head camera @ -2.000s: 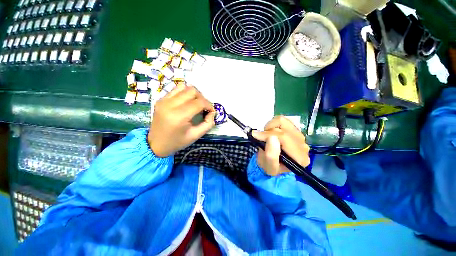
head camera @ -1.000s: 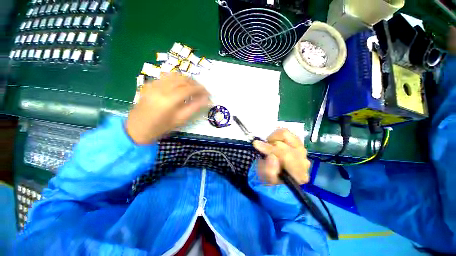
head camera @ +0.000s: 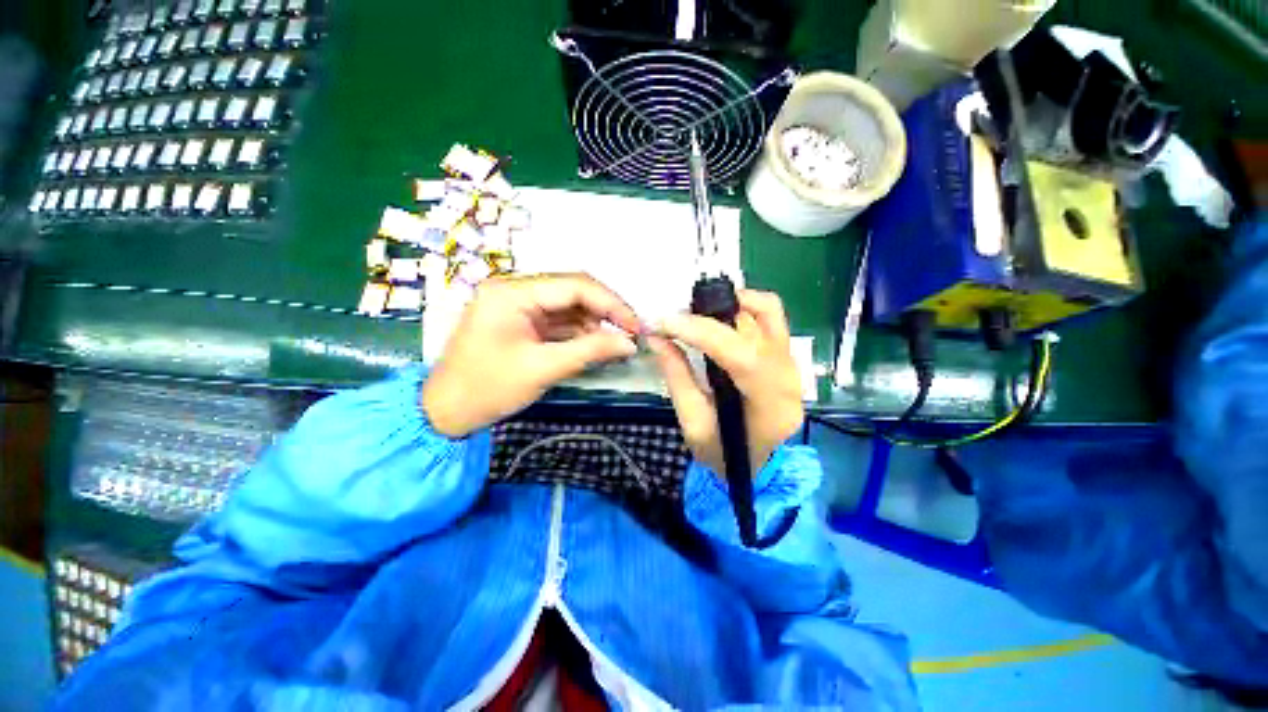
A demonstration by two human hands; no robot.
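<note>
My left hand (head camera: 522, 348) and my right hand (head camera: 737, 365) meet at the fingertips over the front of the white paper work sheet (head camera: 612, 251). A small dark thing, too small to make out, is pinched between them. My right hand also holds the black soldering iron (head camera: 716, 299), its silver tip pointing up toward the fan. The ring circuit board cannot be made out; the fingers may cover it. Loose pouch cells (head camera: 452, 223) lie in a pile left of the paper.
A fume fan (head camera: 665, 118) stands behind the paper. A tip-cleaning pot (head camera: 827, 156), a blue soldering station (head camera: 925, 223) and a yellow sponge stand (head camera: 1078, 230) are at the right. A cell tray (head camera: 174, 118) is far left. Another person's blue sleeve (head camera: 1224, 376) shows at right.
My left hand has moved in from the pile side to meet my right fingers. The iron has swung from pointing at the ring board to pointing away from me. The ring is no longer visible.
</note>
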